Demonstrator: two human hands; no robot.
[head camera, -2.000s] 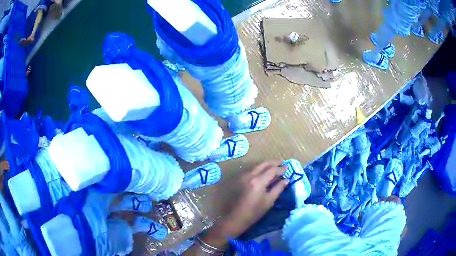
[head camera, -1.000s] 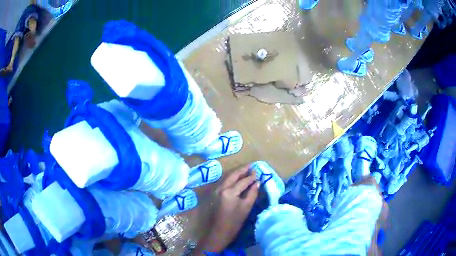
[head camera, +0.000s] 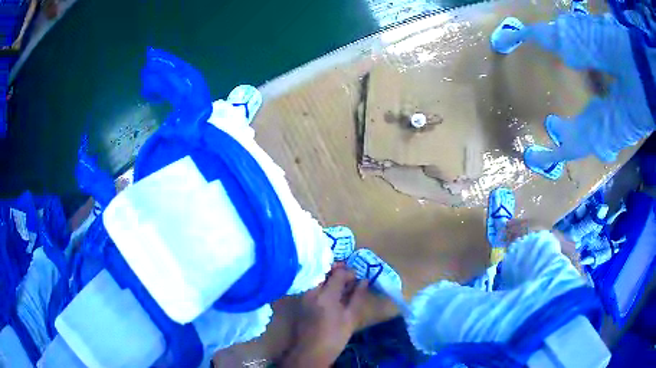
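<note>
A figurine lower body in ruffled light shorts (head camera: 482, 309), with a dark-blue sash, lies tilted at the lower right. Its two sandalled feet point away from me. My right hand (head camera: 538, 233) is mostly hidden behind the figure, with fingers around the leg by the farther-right sandal (head camera: 500, 208). My left hand (head camera: 331, 305) comes from the bottom. Its bent fingertips touch or nearly touch the toe edge of the nearer sandal (head camera: 374, 269). No stick can be made out between them, and whether they grip anything is unclear.
Half-figures with white blocks (head camera: 183, 237) crowd the left. More half-figures stand at upper right (head camera: 611, 86). A cardboard scrap (head camera: 446, 136) with a small white spot (head camera: 417, 120) lies on the table covering. A green conveyor (head camera: 216, 36) runs behind; heaped half-figures (head camera: 597, 230) are at right.
The held figure has tipped so its sash and white block now show, and its right-side foot has moved over the table. The standing figures at left appear larger and closer. My left hand stays at the sandal.
</note>
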